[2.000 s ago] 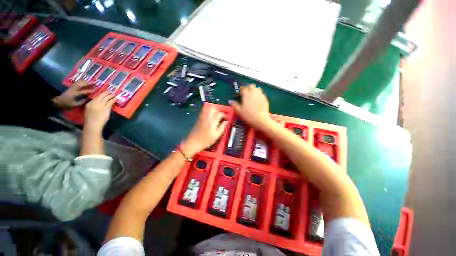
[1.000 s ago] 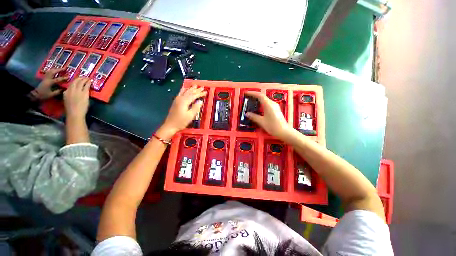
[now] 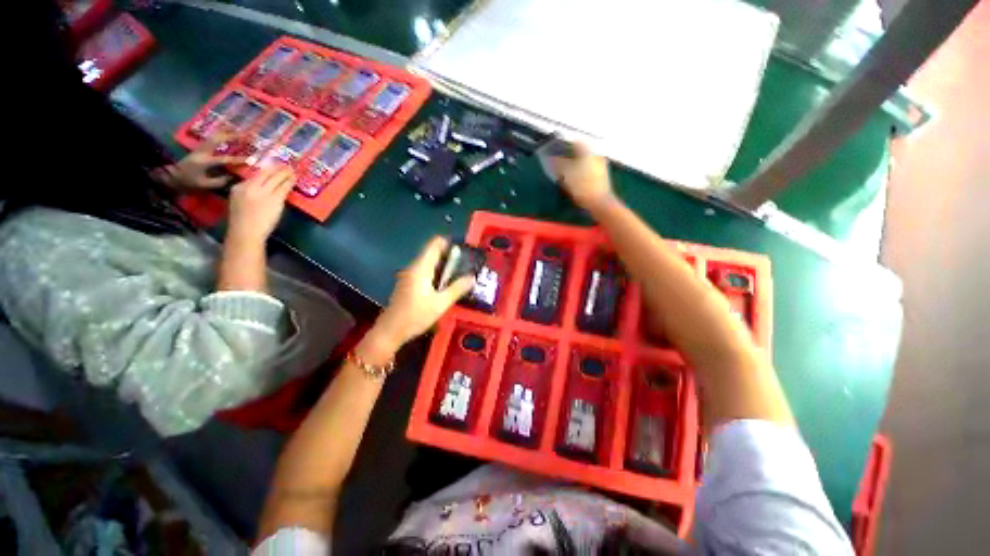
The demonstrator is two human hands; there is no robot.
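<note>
The orange-red phone tray [image 3: 554, 462] holds face-down red phones in two rows of pockets. Two top-row phones have black batteries [image 3: 598, 295] in their backs; the bottom-row phones I can see show white label patches. My left hand [image 3: 418, 291] holds a dark battery [image 3: 465, 264] between thumb and fingers over the top-left pocket. My right hand [image 3: 581, 174] is beyond the tray at the right end of the loose battery pile [image 3: 438, 172], blurred, its fingers at a dark battery. My right forearm hides part of the top row.
A second orange-red tray [image 3: 326, 206] of face-up phones lies to the left, with another person's hands [image 3: 261, 198] on it. A large white board [image 3: 608, 81] lies behind the batteries. More red trays show at the far left, and a red tray edge at lower right.
My right hand has left the tray's top row and reached out to the battery pile. A battery now sits in the third top pocket. My left hand now visibly holds a battery. The view has shifted.
</note>
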